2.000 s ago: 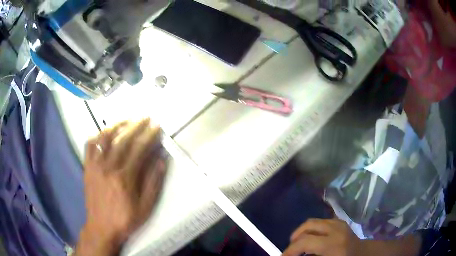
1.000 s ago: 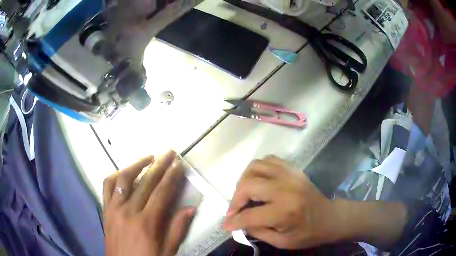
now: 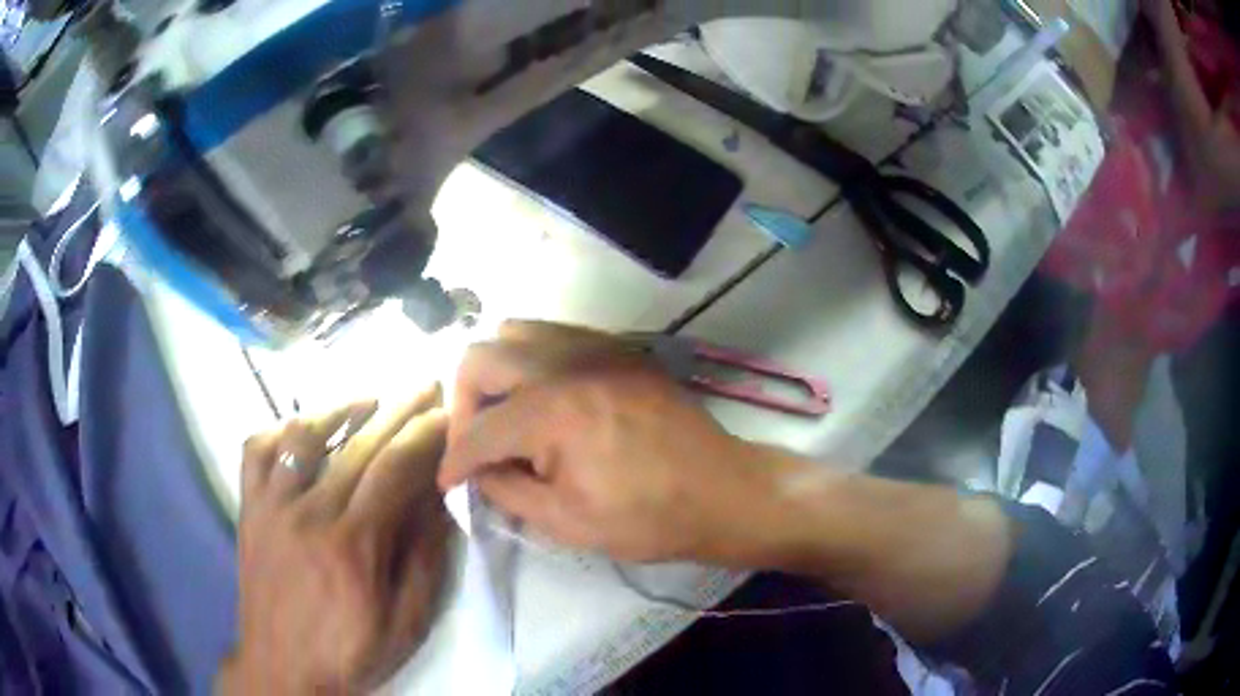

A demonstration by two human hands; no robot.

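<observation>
My left hand (image 3: 347, 530) lies flat on the white machine table, fingers towards the glare under the sewing machine head (image 3: 259, 177). My right hand (image 3: 585, 435) is beside my left fingertips, its thumb and fingers pinched on a white fabric strip (image 3: 490, 578). The strip hangs down from the right fingers over the table towards its front edge. The needle area is washed out by the lamp. What lies under my left fingers is hidden. A fine pale thread (image 3: 762, 611) trails below my right wrist.
Pink snips (image 3: 762, 378) lie partly behind my right hand. A black phone (image 3: 612, 177), a light-blue triangle (image 3: 779, 224) and black shears (image 3: 925, 245) lie farther back. Dark cloth (image 3: 123, 449) with white strips is at left. A person in red and scraps (image 3: 1054, 442) are at right.
My right hand has moved from near the front edge up and left to my left fingertips, with the strip in it. The strip now hangs below it. The snips are partly covered.
</observation>
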